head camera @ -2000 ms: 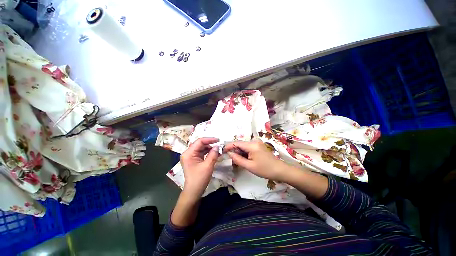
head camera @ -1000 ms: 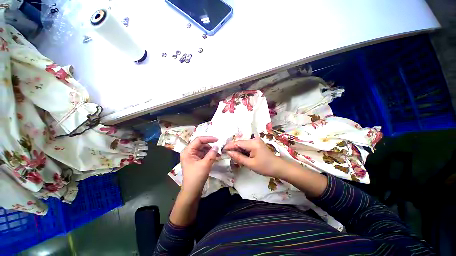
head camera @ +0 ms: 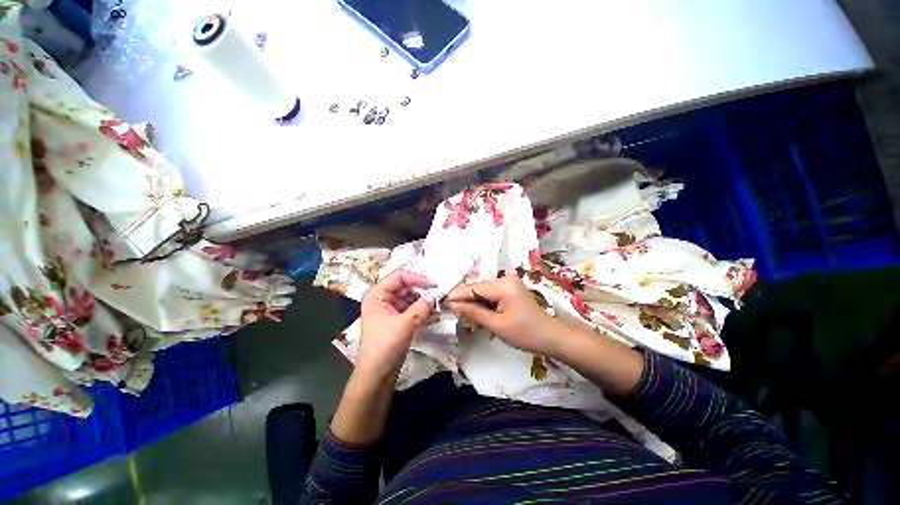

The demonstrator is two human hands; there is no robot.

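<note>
A cream floral garment (head camera: pixel 484 232) with red-pink flowers and brown-green leaves lies bunched on the lap. My left hand (head camera: pixel 390 321) pinches a small fold of it between thumb and fingers. My right hand (head camera: pixel 508 311) is close beside it, thumb and index finger pinched together at the same fold. A tiny dark bit shows at the right fingertips; I cannot tell what it is. No needle or thread can be made out.
The white table (head camera: pixel 632 59) holds a thread cone (head camera: pixel 247 67), a smartphone (head camera: pixel 419 30), several small fasteners (head camera: pixel 373 114) and a clear plastic bag (head camera: pixel 123 39). A floral garment pile (head camera: pixel 79 217) with dark cord (head camera: pixel 183 232) hangs at left. Blue crates (head camera: pixel 178 409) stand below.
The fingertips have shifted slightly at the pinched fold, and my left fingers are a little more closed. The whole view has shifted slightly, with the table things lower and further right.
</note>
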